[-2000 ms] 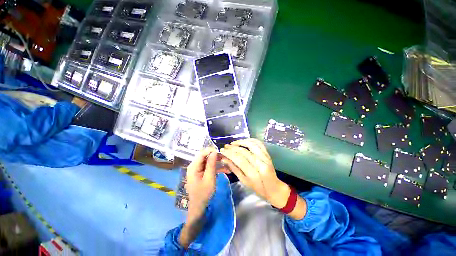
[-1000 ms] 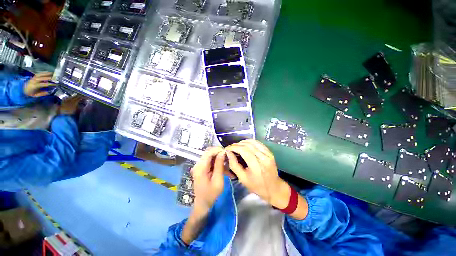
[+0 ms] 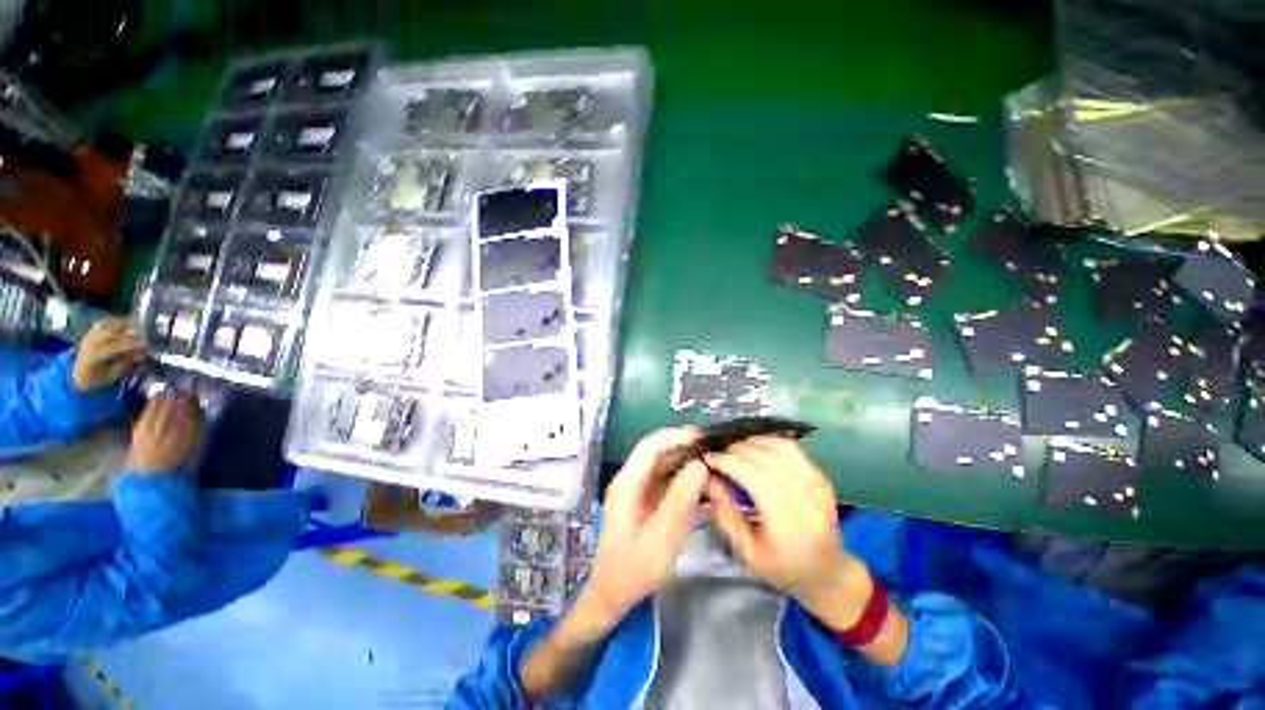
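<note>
My left hand (image 3: 649, 511) and my right hand (image 3: 780, 511) are together at the bench's front edge. Both grip a thin black sticker (image 3: 756, 427), seen nearly edge-on; my fingers hide most of it. A white sticker sheet (image 3: 523, 333) with several black rectangles and a bare white lower end lies on the clear blister tray (image 3: 631, 180). A bare silvery circuit board (image 3: 720, 382) lies on the green mat just beyond my hands.
Many black-filmed boards (image 3: 881, 340) are spread at the right. A plastic-wrapped tan stack (image 3: 1110, 174) is at the upper right. A second tray (image 3: 229, 201) of darker boards is at the left, by another person's hands (image 3: 164, 433). A small tray (image 3: 534, 548) is below.
The black sticker is now off the sheet and in my hands. The sheet lies on the tray, away from my fingers. The view has shifted, and my hands are nearer the loose bare board.
</note>
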